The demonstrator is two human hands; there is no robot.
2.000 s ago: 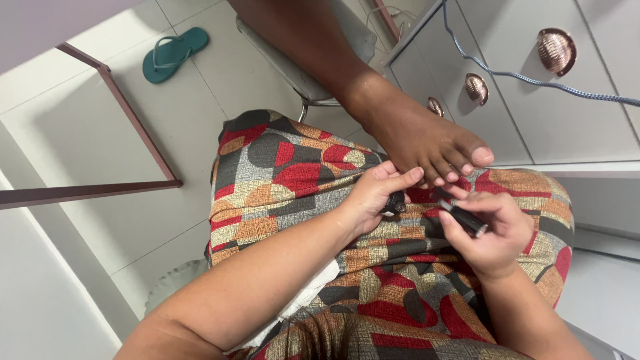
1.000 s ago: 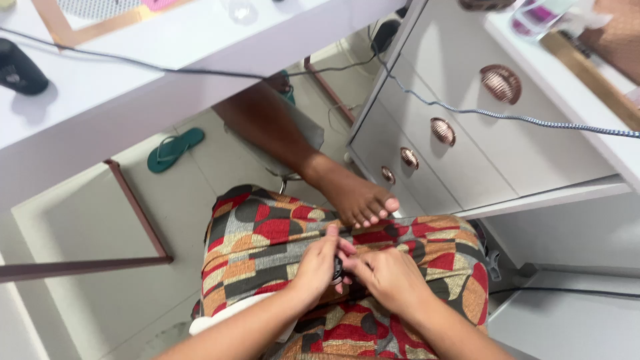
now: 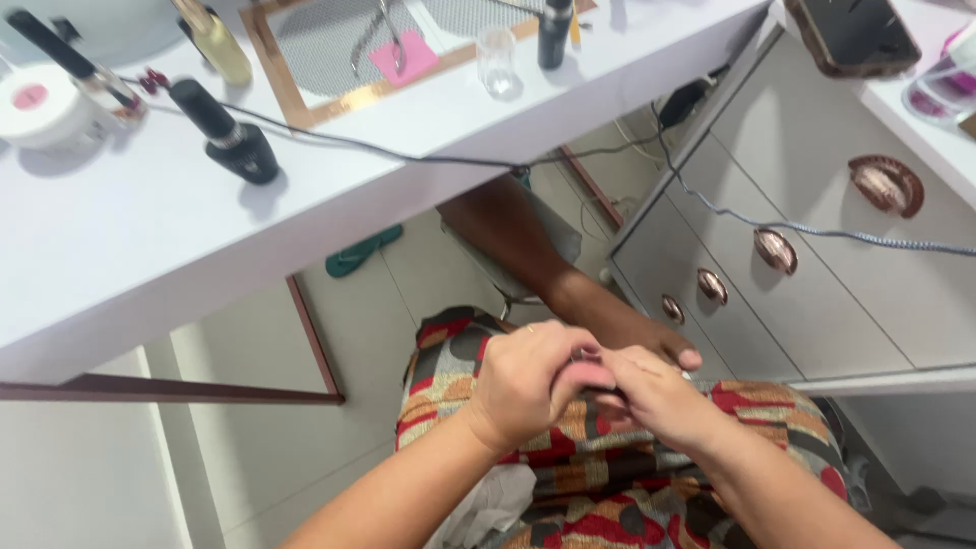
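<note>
My left hand (image 3: 526,377) and my right hand (image 3: 667,396) meet above my lap, their curled fingers closed around a small dark object (image 3: 591,354), probably a nail polish bottle. Most of it is hidden by the fingers. Just behind my hands, another person's bare foot (image 3: 610,313) rests on the patterned cloth (image 3: 770,412) over my lap; my hands cover part of the foot. A crumpled white tissue or cloth (image 3: 496,496) lies near my left forearm.
On the white table (image 3: 320,183) stand a black bottle (image 3: 248,152), a white jar (image 3: 46,107) and a small clear cup (image 3: 497,65). A thin cable (image 3: 435,158) runs along its edge. Drawers (image 3: 732,229) with copper-coloured handles are at the right. A green flip-flop (image 3: 358,252) lies on the floor.
Two seconds ago my hands were apart near the toes, a black cap or brush handle in the right; now they are together around the dark object. The view has swung up over the table.
</note>
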